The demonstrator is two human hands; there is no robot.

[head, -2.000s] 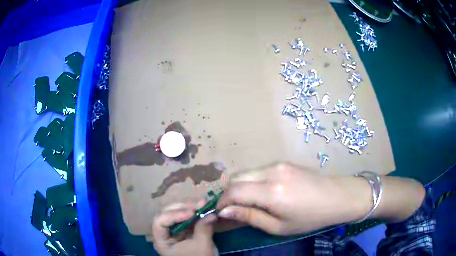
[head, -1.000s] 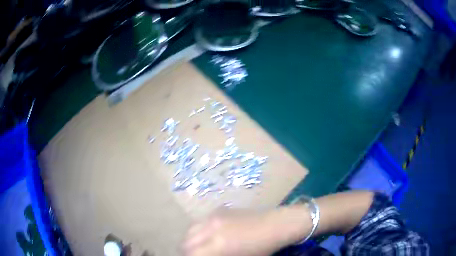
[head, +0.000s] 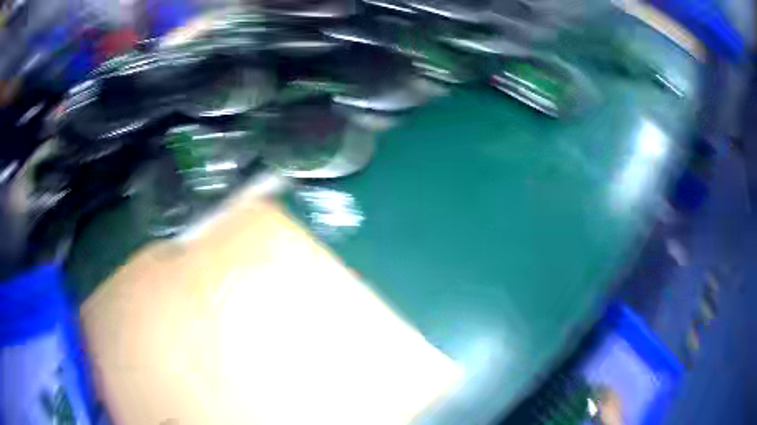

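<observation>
The whole view is blurred. The tan cardboard sheet point(head: 158, 332) lies at the lower left, strongly overexposed; no small parts can be made out on it. A small silvery-white heap point(head: 334, 207) sits on the green bench top beyond its far corner. At the bottom right, green boards point(head: 564, 404) stand in the right blue bin point(head: 643, 349). A small skin-coloured patch there may be part of my right hand point(head: 611, 407); it is cut off by the lower edge and its grip cannot be made out. My left hand is out of view.
Dark oval units with pale rims point(head: 315, 141) are piled along the back and left. One oval unit point(head: 535, 87) lies apart at the back right. The left blue bin point(head: 33, 307) holds a pale liner and green boards. Yellow-black floor tape point(head: 704, 311) shows at the right.
The view has swung further up and right. The right forearm with its bracelet has gone from over the cardboard. The small pot has left the view. The cardboard looks much brighter.
</observation>
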